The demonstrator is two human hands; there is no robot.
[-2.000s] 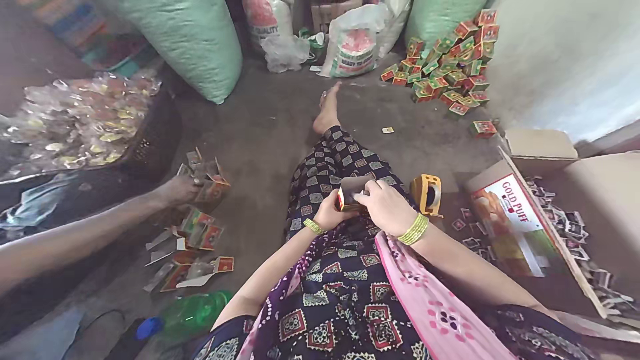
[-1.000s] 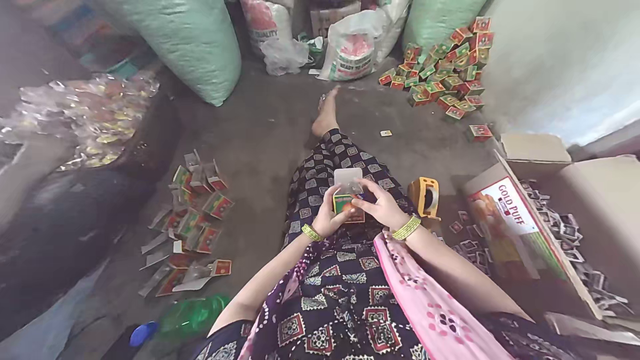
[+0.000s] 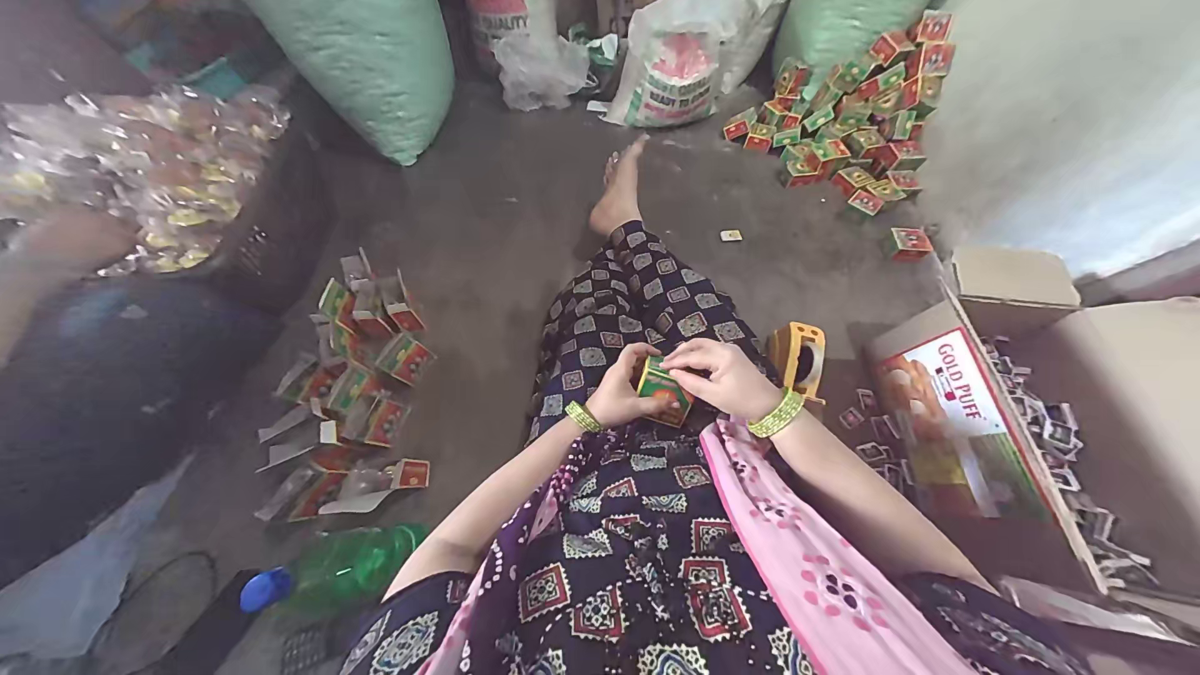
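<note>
Above my lap, my left hand grips a small green and red printed carton from its left side. My right hand has its fingertips on the carton's upper edge, from the right. The carton's top looks closed, though fingers partly cover it. A yellow tape roll holder lies beside my right thigh. On the floor to the left are several open-flapped cartons of the same kind. A pile of closed cartons lies at the back right.
A large cardboard box with small packets stands at the right. Left, a co-worker's hand is at a dark crate of clear-wrapped packets. A green plastic bottle lies front left. Sacks line the back.
The upright flap on the carton between my hands has gone down. The co-worker's hand, seen earliest at the open-flapped cartons, is now at the crate of packets.
</note>
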